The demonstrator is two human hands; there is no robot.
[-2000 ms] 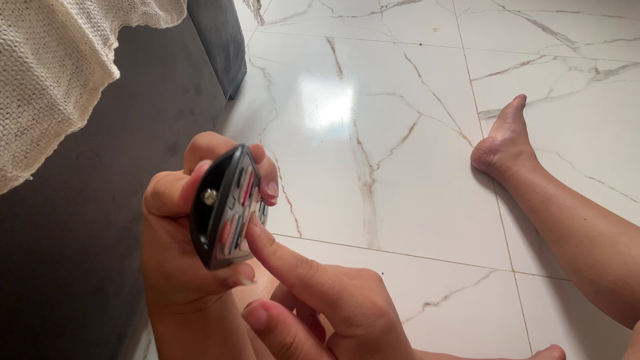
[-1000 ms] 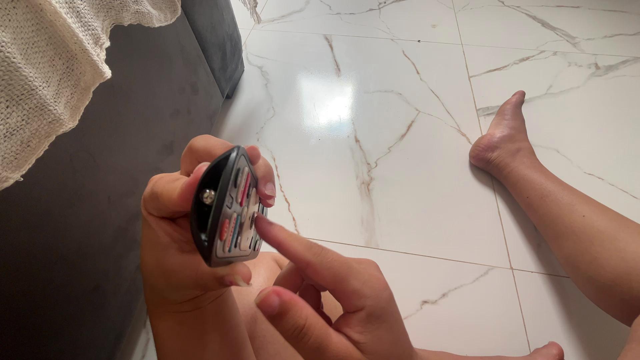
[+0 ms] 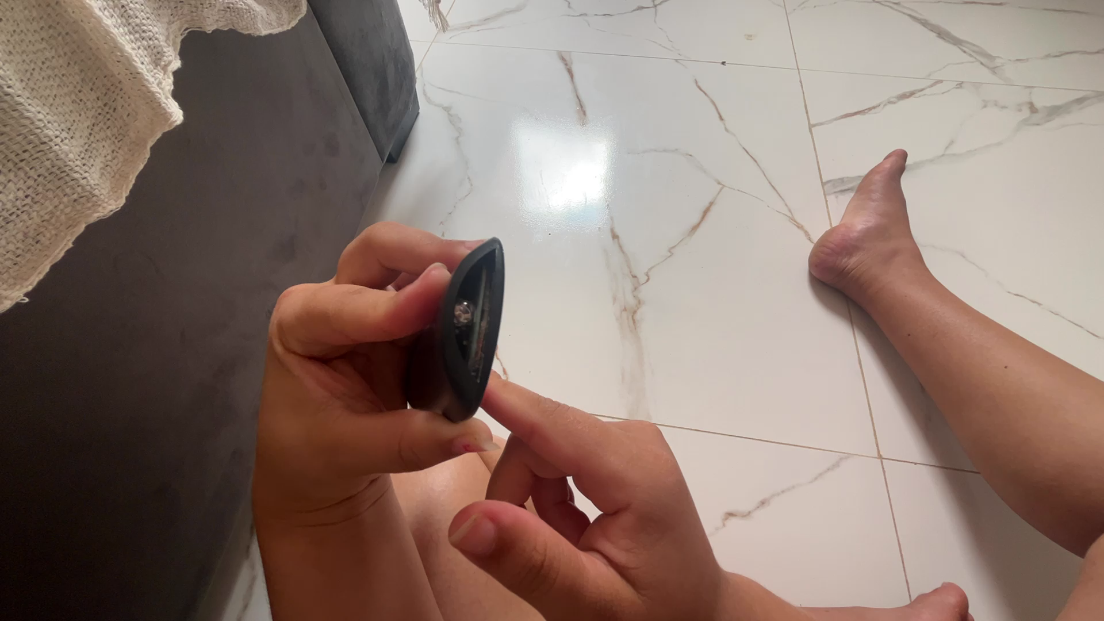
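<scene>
A black remote control [image 3: 466, 332] is gripped between the thumb and fingers of my left hand [image 3: 362, 371]. Its front end, with a small clear LED, points toward the camera. The button face is turned to the right and is mostly hidden at this angle. My right hand [image 3: 595, 509] is just to the right and below, with its index finger extended. That fingertip goes behind the remote's lower right edge; whether it touches a button cannot be told. The other fingers of my right hand are curled, its thumb held apart, and no object is seen in it.
A dark grey upholstered piece of furniture [image 3: 172, 302] fills the left side, with a cream woven throw [image 3: 78, 112] over its upper corner. Glossy marble-look floor tiles [image 3: 690, 259] lie beyond my hands. A bare leg and foot [image 3: 871, 233] rest at the right.
My left hand has turned the remote, so its colored buttons, visible in both earlier frames, are now mostly out of sight. My right index fingertip, earlier over the buttons, is now partly behind the remote's edge.
</scene>
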